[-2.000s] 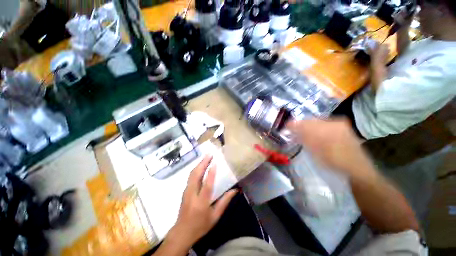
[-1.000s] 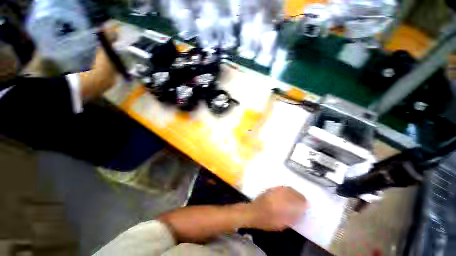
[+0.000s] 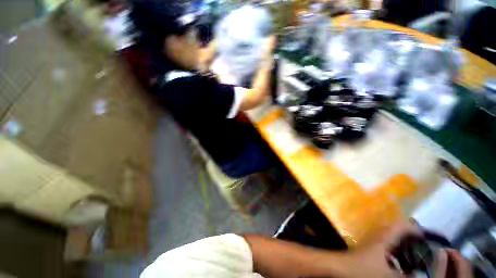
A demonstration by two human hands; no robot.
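The picture is blurred. My left hand [image 3: 378, 251] reaches in from the bottom at the lower right, with its fingers around a dark round unit [image 3: 416, 254]. Blurred fingertips [image 3: 454, 266] show at the unit's far side, close to the bottom edge. They may belong to my right hand, but I cannot tell, and the rest of that hand is out of view. What side of the unit faces up is too blurred to tell.
A heap of black units [image 3: 334, 117] lies on the bench [image 3: 361, 157] ahead. White paper [image 3: 448, 209] and part of a grey-white box [image 3: 484, 239] are at the right edge. A person in a dark top [image 3: 204, 111] sits at the left side. Cardboard [image 3: 103, 146] lies far left.
The view has swung left, so the bench, heap and neighbour have shifted right. My left hand was a closed, blurred fist over the paper; now a dark unit shows at its fingers.
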